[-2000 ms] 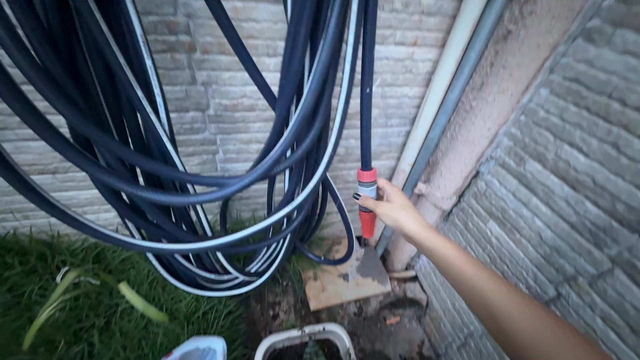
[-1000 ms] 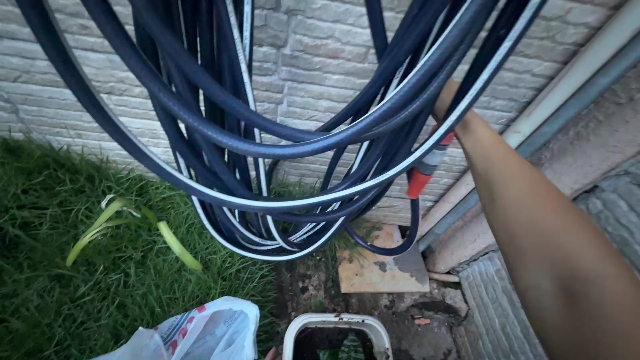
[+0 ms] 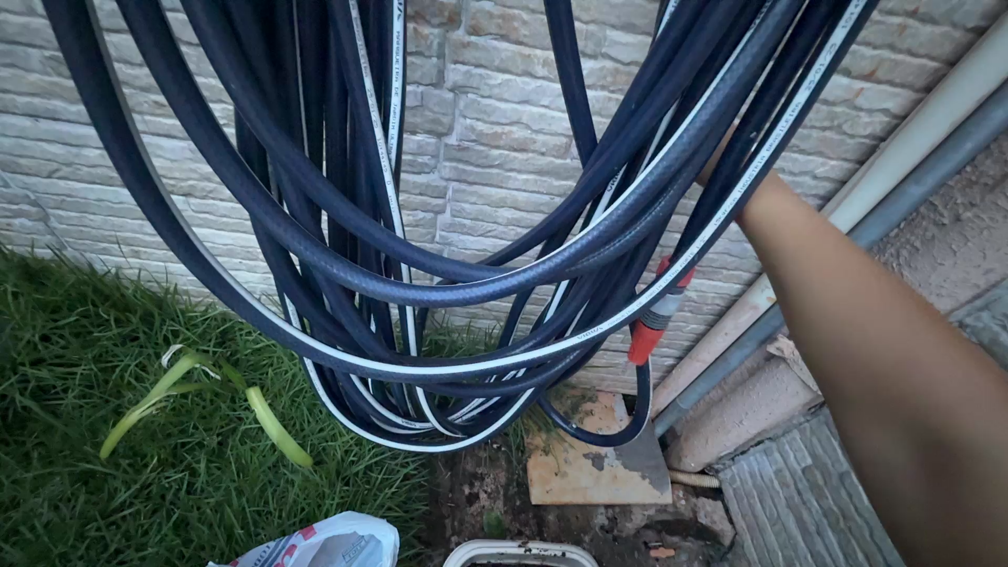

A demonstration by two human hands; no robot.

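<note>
Dark blue garden hose (image 3: 441,293) with a white printed stripe hangs in many loose loops before the wall. My right forearm comes in from the right edge, and my right hand (image 3: 728,169) is mostly hidden behind the hose strands on the right, so its grip cannot be made out. Below the hand, a red and grey hose nozzle (image 3: 647,339) hangs nozzle-down, partly covered by a strand. A thin bend of hose curves beneath it, over a tile. My left hand is out of view.
Behind stands a stone-textured wall (image 3: 504,157). Pipes (image 3: 906,150) run diagonally at the right. Below lie grass (image 3: 71,378), cut green leaves (image 3: 276,425), a stained tile (image 3: 598,465), a plastic bag (image 3: 339,543) and a white-rimmed container (image 3: 520,547).
My right hand, at first on the red and grey nozzle, has let go of it and moved up behind the hanging loops. The view has shifted closer to the hose.
</note>
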